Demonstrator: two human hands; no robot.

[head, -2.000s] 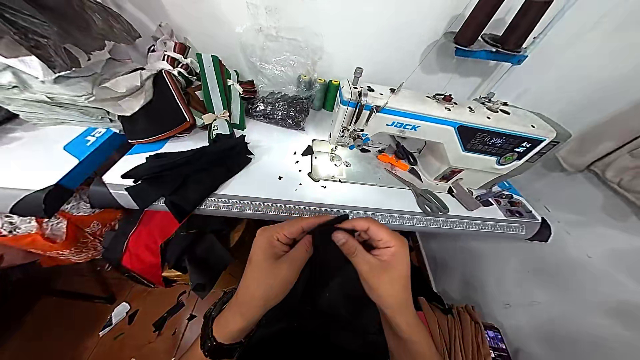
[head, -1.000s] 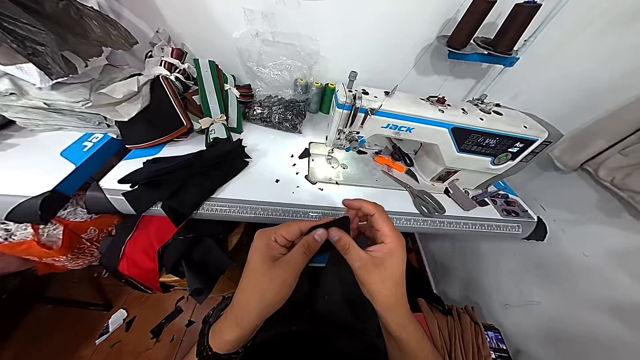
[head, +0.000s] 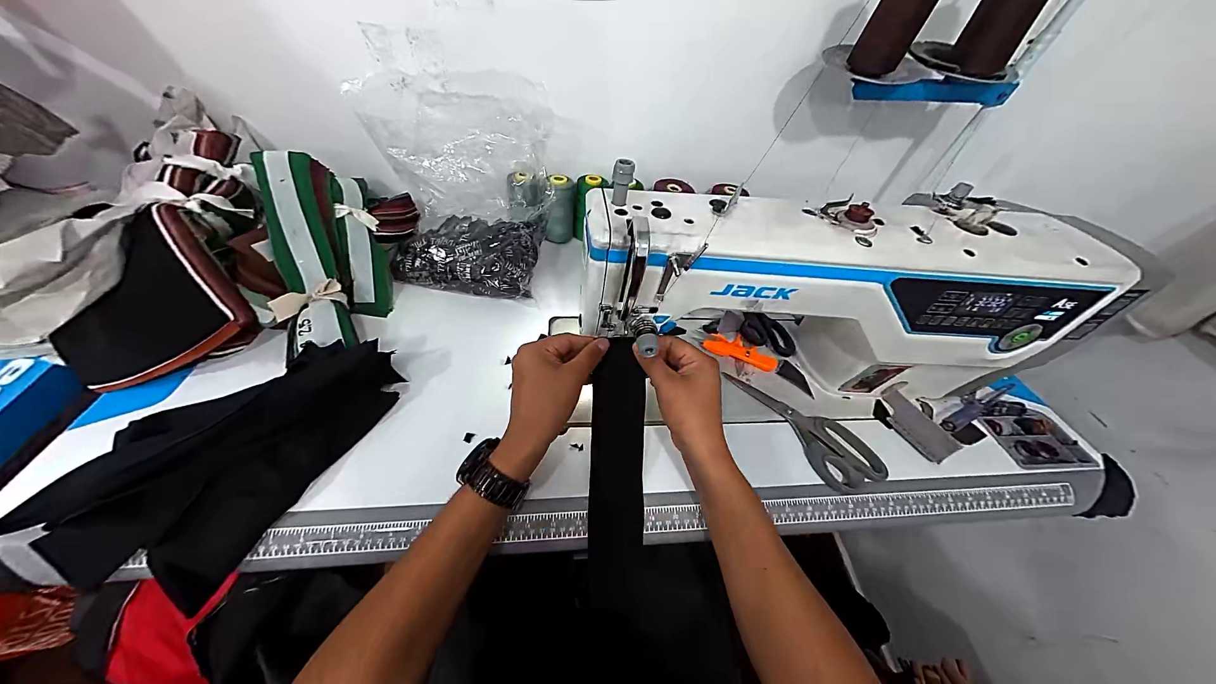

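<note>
A long black fabric strip (head: 617,446) runs from the needle area of a white Jack sewing machine (head: 807,256) down over the table's front edge. My left hand (head: 551,385) pinches the left side of its far end between thumb and fingers. On the right side of the same end, my right hand (head: 686,385) pinches it, close beside the needle area. The fingers and the machine head hide the presser foot and the strip's very end. A dark wristwatch (head: 492,473) is on my left wrist.
Large grey scissors (head: 831,446) and an orange-handled tool (head: 739,352) lie right of my hands. Black fabric pieces (head: 237,446) are piled at left, before striped knit bundles (head: 304,228). A plastic bag of labels (head: 470,252) and thread spools (head: 560,204) stand behind. A measuring tape (head: 912,503) lines the front edge.
Both hands have moved forward from in front of the table edge to the machine's needle area, bringing the black fabric with them. The strip now lies stretched across the table.
</note>
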